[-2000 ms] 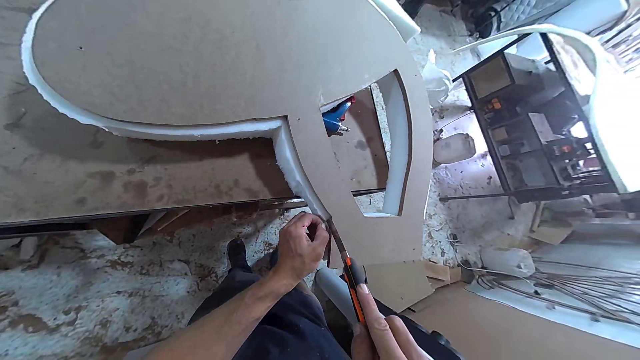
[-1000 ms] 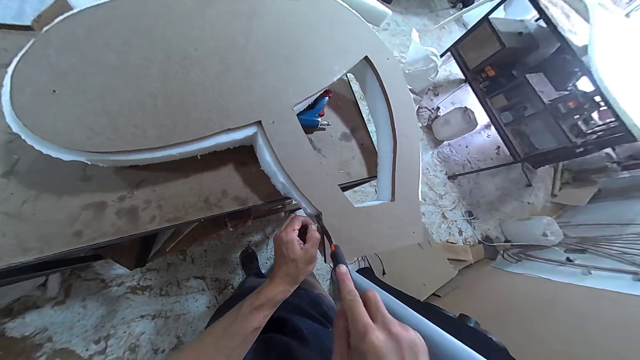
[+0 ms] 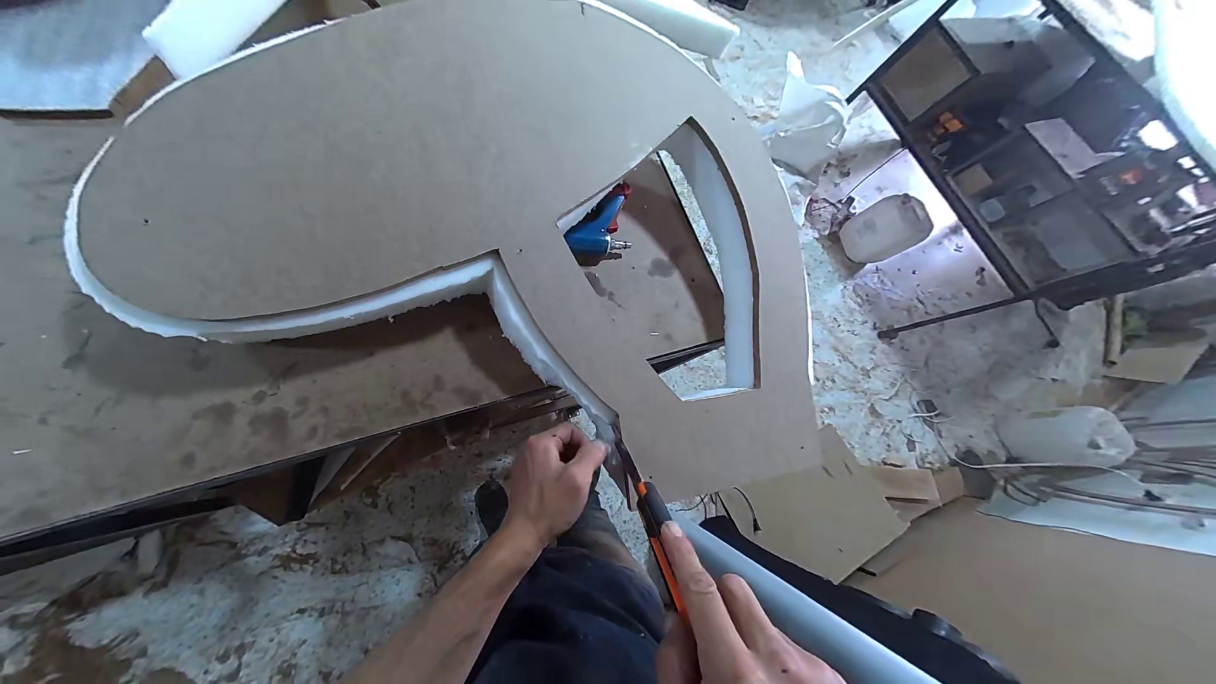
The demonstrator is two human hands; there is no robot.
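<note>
A large curved board panel (image 3: 380,161) backed with white foam (image 3: 532,342) lies on a worktable, its narrower end jutting past the table's edge. My right hand (image 3: 727,617) grips the orange-and-black handle of a long-bladed cutting tool (image 3: 654,527), index finger laid along it. The blade reaches the foam at the panel's lower edge. Just left of the blade, my left hand (image 3: 560,475) pinches the foam's edge between thumb and fingers. A blue air tool (image 3: 594,233) with a metal fitting shows through the panel's cutout.
The stained worktable (image 3: 171,418) extends left, with foam pieces (image 3: 204,33) at its far side. A black metal frame rack (image 3: 1026,161) stands at the right. White plastic containers (image 3: 885,228) and board offcuts (image 3: 826,513) lie on the littered floor. A grey tube (image 3: 798,608) lies beside my right hand.
The view has moved closer to the panel, and foam pieces at the back left have come into view. Both hands stay at the panel's lower edge, with the tool still in my right hand.
</note>
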